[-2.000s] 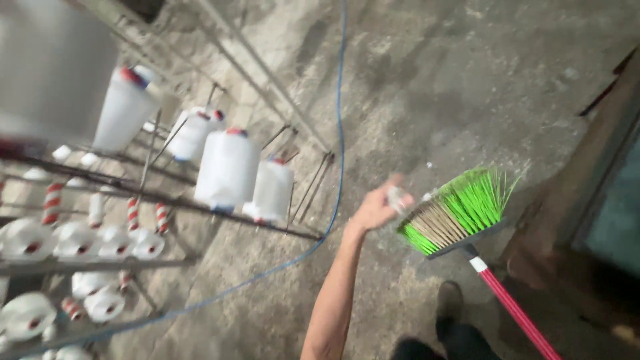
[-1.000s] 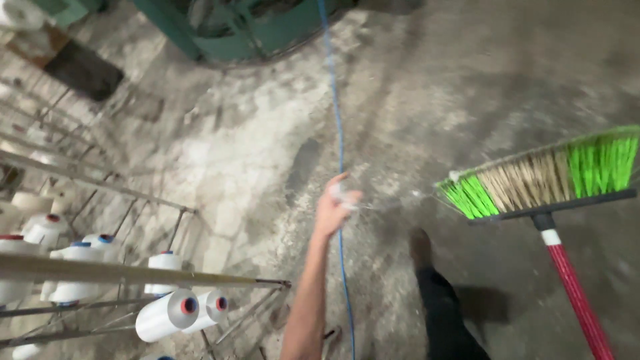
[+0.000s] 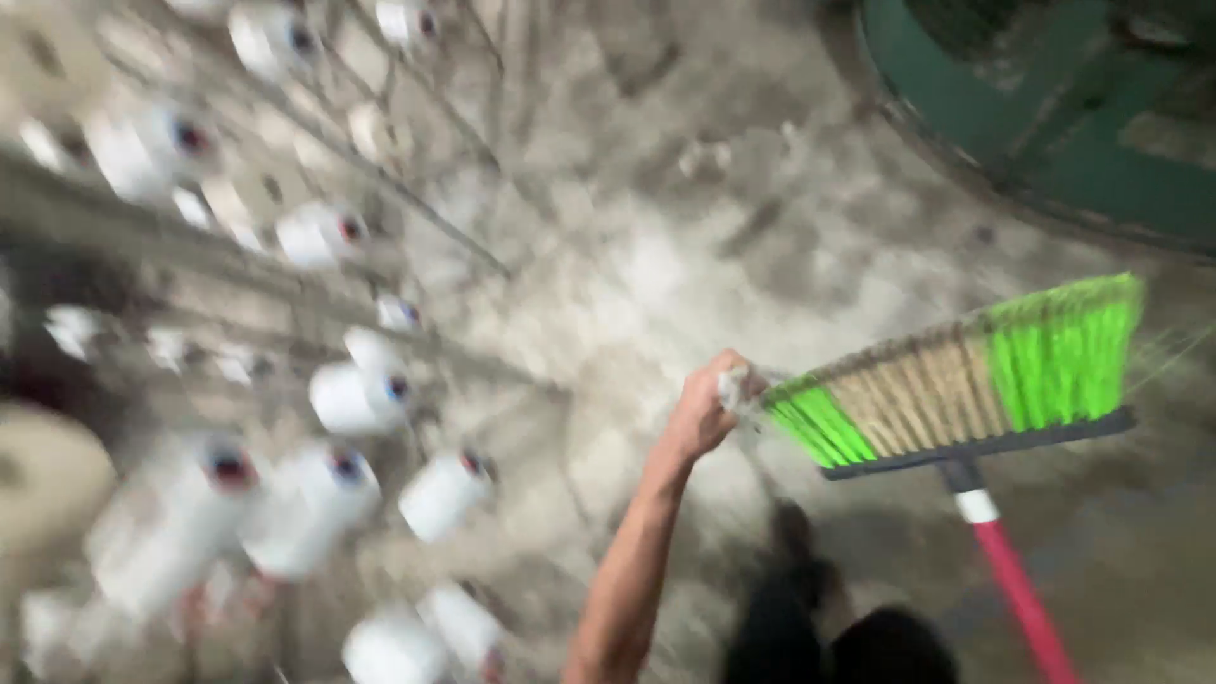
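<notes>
A broom with green and beige bristles [image 3: 936,389] is held up at the right, bristles upward, its red handle [image 3: 1024,598] running down out of the frame. At the left end of the bristles is my left hand [image 3: 712,404], its fingers closed on a small wad of whitish lint [image 3: 733,388]. The wad lies close against the bristle tips; whether it still clings to them is blurred. My right hand is outside the view, and whatever holds the handle cannot be seen.
Metal racks with several white yarn cones [image 3: 356,397] fill the left side. A round green machine base [image 3: 1054,123] stands at the upper right. Pale dust or lint lies on the concrete floor [image 3: 655,275]. My dark-clothed legs [image 3: 788,617] show at the bottom.
The view has swung a lot. My left hand, apart from the bristles one second ago with a thin strand between, is now at their left end. The green machine base shows at the upper right.
</notes>
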